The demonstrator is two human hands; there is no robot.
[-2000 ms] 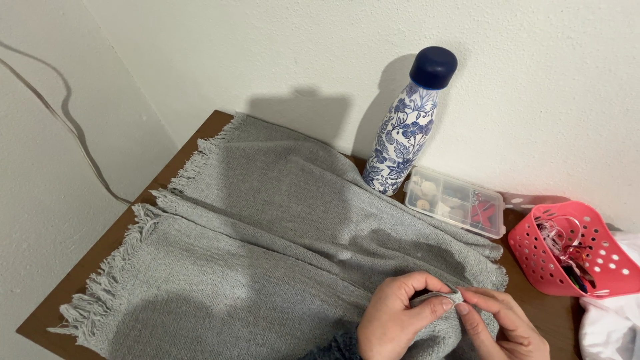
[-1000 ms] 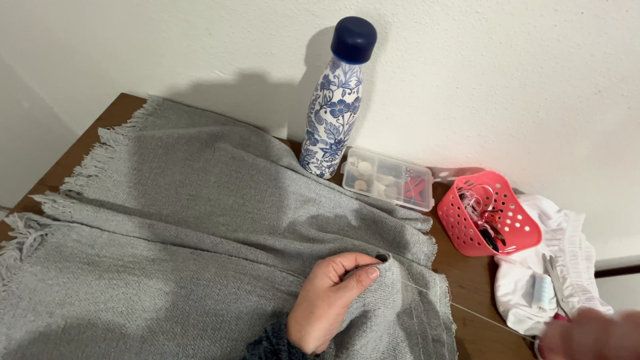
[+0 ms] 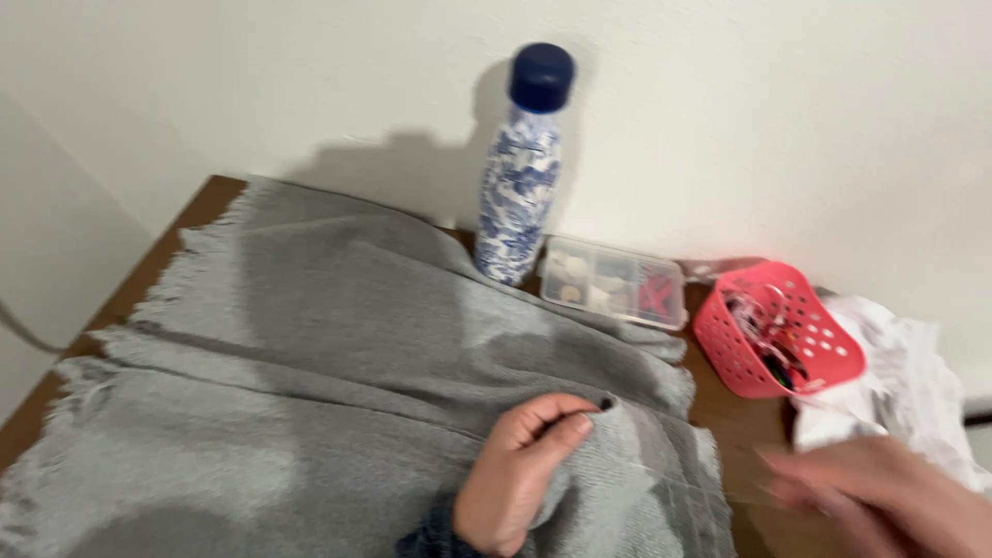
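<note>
A grey woven cloth (image 3: 349, 310) with a frayed, fringed left edge covers much of the wooden table. My left hand (image 3: 527, 465) pinches a raised fold of the cloth between thumb and fingers, near a small dark spot at the fold's edge. My right hand (image 3: 883, 488) is at the lower right, off the cloth and blurred by motion. Its thumb and fingers look close together, but whether a needle or anything else is between them cannot be made out. A faint line, perhaps thread, runs across the cloth toward it.
A blue-and-white patterned bottle (image 3: 518, 194) stands behind the cloth by the wall. Right of it lie a clear compartment box (image 3: 612, 283) with small items, a pink perforated basket (image 3: 736, 356) holding tangled cords or threads, and white fabric (image 3: 914, 364). Brown tabletop (image 3: 744, 418) shows beside the basket.
Two seconds ago both hands were together at the cloth's fold; my right hand has since moved off to the right. One second ago a thread stretched from the fold toward it. My left hand keeps its pinch.
</note>
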